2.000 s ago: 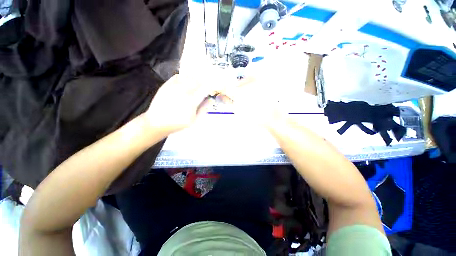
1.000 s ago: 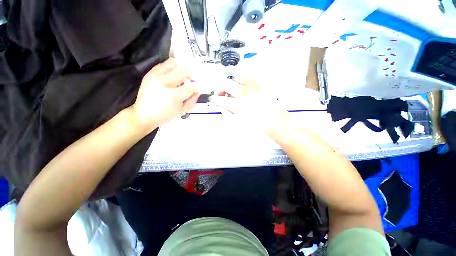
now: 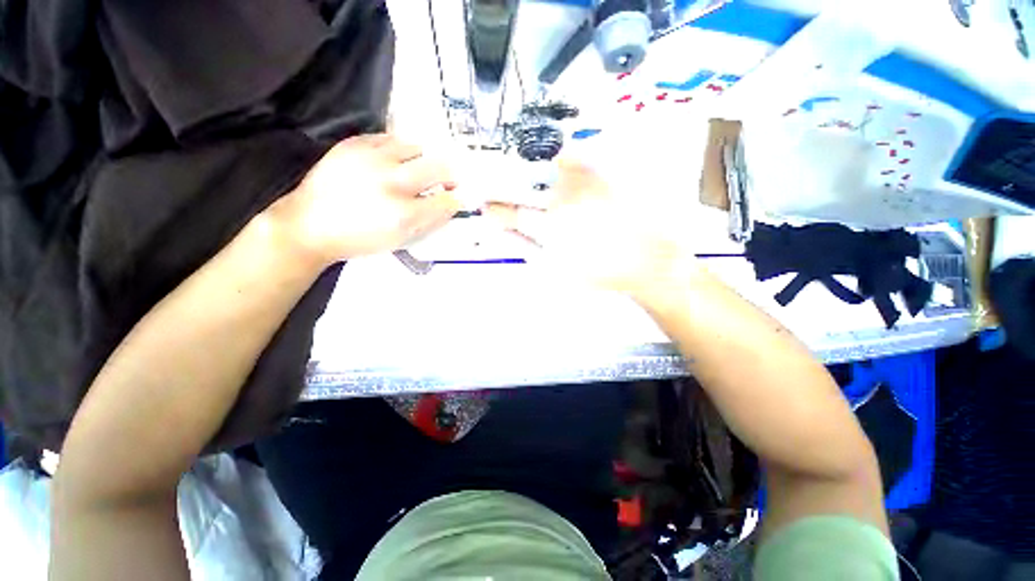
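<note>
My left hand (image 3: 369, 195) is at the left of the machine bed, its fingers bent around a small dark tab (image 3: 466, 212) that shows at the fingertips. My right hand (image 3: 579, 227) is overexposed against the white table; its fingertips point left at the tab's other side, and I cannot tell if they grip it. The sewing machine's needle area (image 3: 488, 125) is just above both hands. Dark brown fabric (image 3: 182, 216) lies in a large heap at the left, beside and under my left forearm.
Black fabric strips (image 3: 834, 259) lie at the right of the table (image 3: 511, 372). Slim metal snips (image 3: 738, 187) lie by a brown card (image 3: 714, 165). A dark control panel (image 3: 1004, 159) is at the far right. A blue bin (image 3: 922, 426) is below right. White padded cloth (image 3: 244, 516) is at the lower left.
Since two seconds ago my left hand has moved left and its fingers have come apart from my right hand, with the small dark tab now showing between them. The brown fabric's edge has shifted left.
</note>
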